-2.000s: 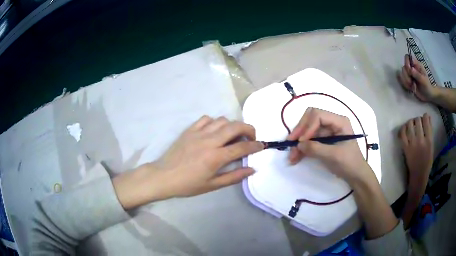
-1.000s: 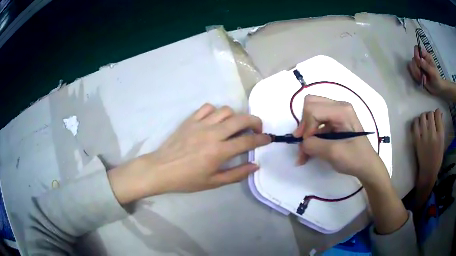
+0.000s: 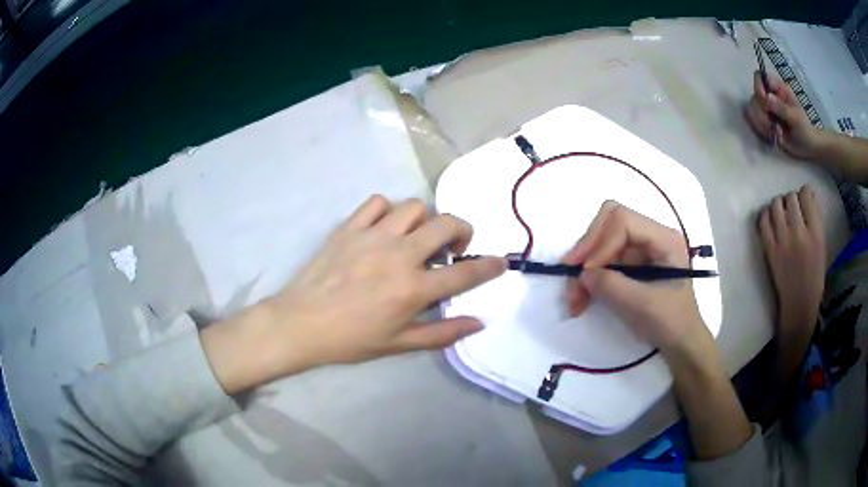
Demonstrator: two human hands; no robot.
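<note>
A white panel (image 3: 514,333) with cut corners and a pale lilac edge lies on the covered bench. A red-black lead wire (image 3: 609,157) curves over it, with black modules at the upper left edge (image 3: 526,148), right edge (image 3: 702,252) and lower edge (image 3: 548,383). My right hand (image 3: 638,266) holds black tweezers (image 3: 657,272) like a pen, one end near a dark piece at the panel's left part. My left hand (image 3: 381,285) rests over the panel's left edge, index fingertip at that dark piece; whether it grips it I cannot tell.
A dark green conveyor belt (image 3: 286,67) runs behind the bench cover (image 3: 238,209). Clear tape (image 3: 385,109) crosses a cover seam. At the right, another person's hands (image 3: 785,119) are close by, one holding a thin tool. A black-and-white marked strip (image 3: 790,76) lies beyond.
The view has shifted, so the panel sits farther left in the picture. My right hand has moved slightly right relative to the panel, showing more wire by the left dark piece; the tweezers have tilted.
</note>
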